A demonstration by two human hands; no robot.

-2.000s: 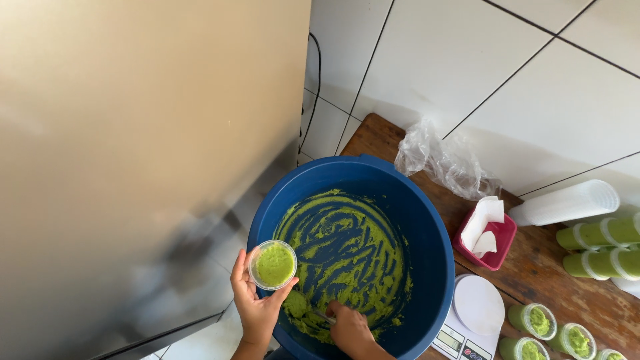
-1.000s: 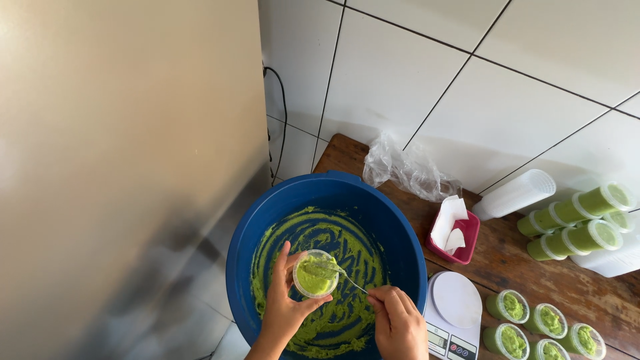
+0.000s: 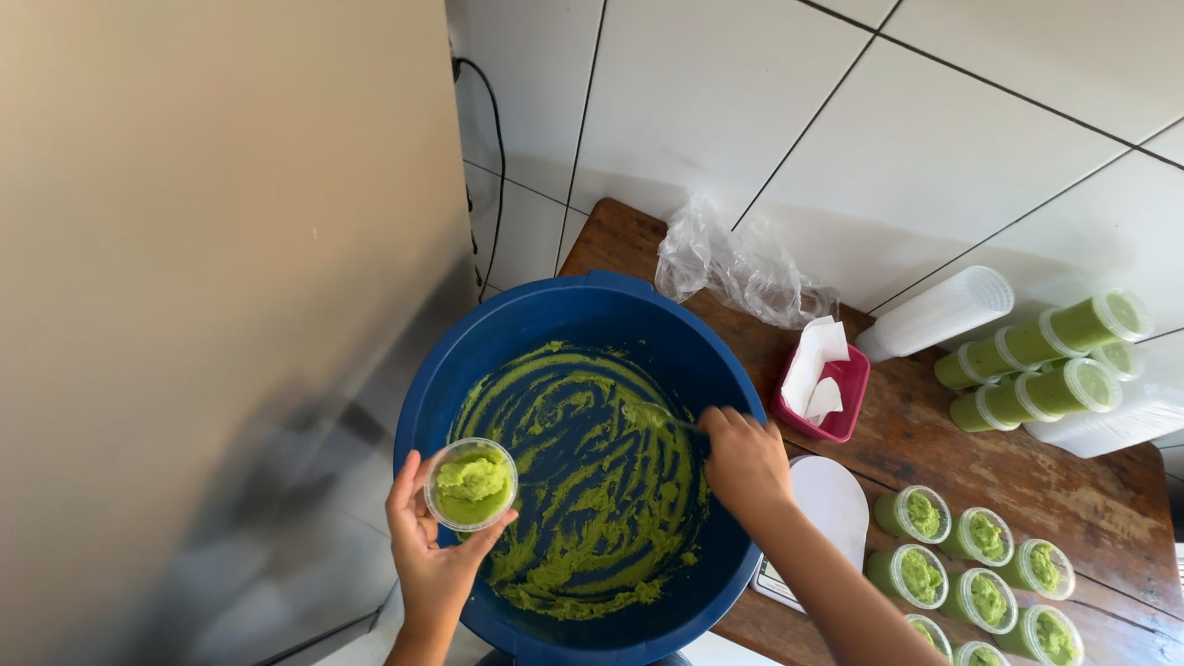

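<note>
My left hand (image 3: 433, 541) grips a clear plastic cup (image 3: 472, 484) filled with a green paste, held over the lower left rim of a blue plastic basin (image 3: 592, 314). My right hand (image 3: 747, 462) reaches over the basin's right rim and is closed on a spoon (image 3: 661, 418), whose head lies in green paste smeared over the basin's inside. More green paste (image 3: 592, 518) coats the bottom and lower wall in streaks. Part of the spoon's handle is hidden by my fingers.
A kitchen scale (image 3: 830, 509) sits right of the basin on a wooden table (image 3: 925, 416). Several open filled cups (image 3: 987, 601), stacked lidded cups (image 3: 1045, 347), nested empty cups (image 3: 936, 313), a pink container (image 3: 846, 398) with paper and a plastic bag (image 3: 735, 268) stand there. A large metallic panel (image 3: 222, 231) is at left.
The spoon was at the cup a second ago; my right hand has moved it away to the basin's upper right inside. The paste in the cup now stands in a mound.
</note>
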